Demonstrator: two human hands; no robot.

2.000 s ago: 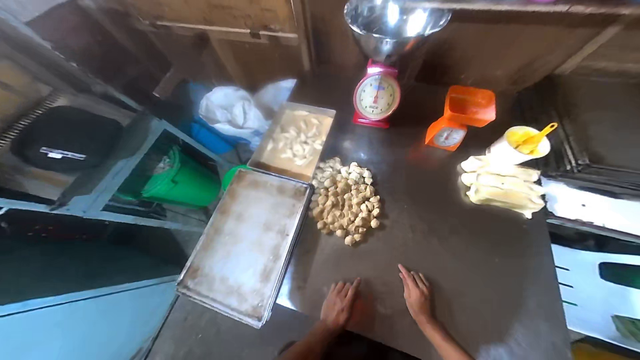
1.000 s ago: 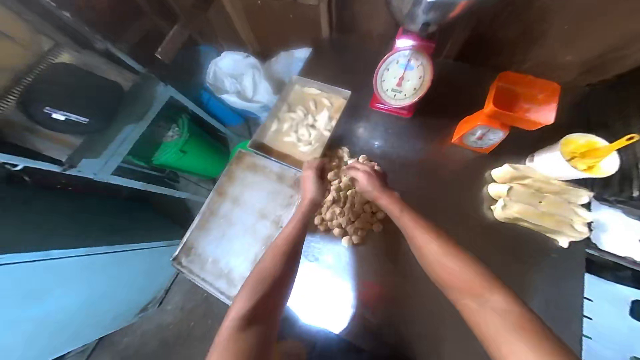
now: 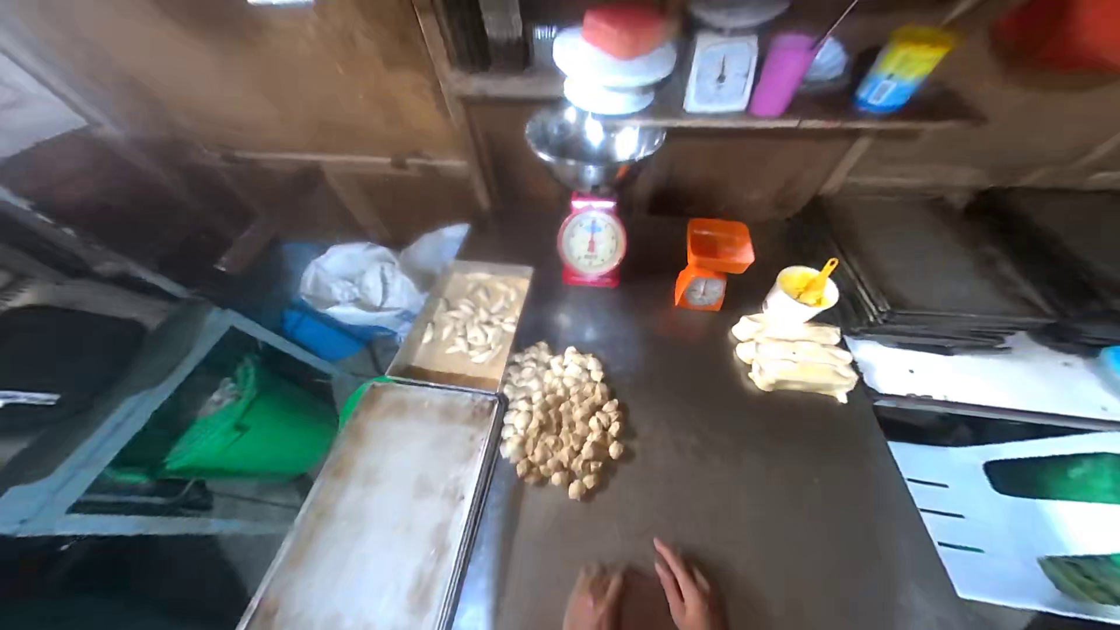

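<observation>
My left hand (image 3: 595, 598) and my right hand (image 3: 682, 584) are low in the view, over the near part of the dark tabletop (image 3: 726, 490). Neither holds anything; a small gap parts them. Beyond my left hand lies a heap of small pale-brown dough balls (image 3: 564, 420). A flat metal baking tray (image 3: 394, 507) is left of the heap. Behind that, a smaller tray (image 3: 420, 357) carries pale shaped dough pieces (image 3: 475, 319). Long pale dough strips (image 3: 796, 354) lie at the right, by a white tub (image 3: 792, 304) of yellow spread with a yellow utensil in it.
A pink dial scale (image 3: 592, 245) with a steel bowl (image 3: 595, 144) and an orange scale (image 3: 703, 287) stand at the back. Above them a shelf (image 3: 752, 121) holds containers. Dark trays (image 3: 910, 262) are stacked at the right; a green bin (image 3: 254, 429) stands left.
Both hands were at the top of the dough-ball heap one second ago; they have come back toward me, off the heap. The view has tilted up, now showing the shelf.
</observation>
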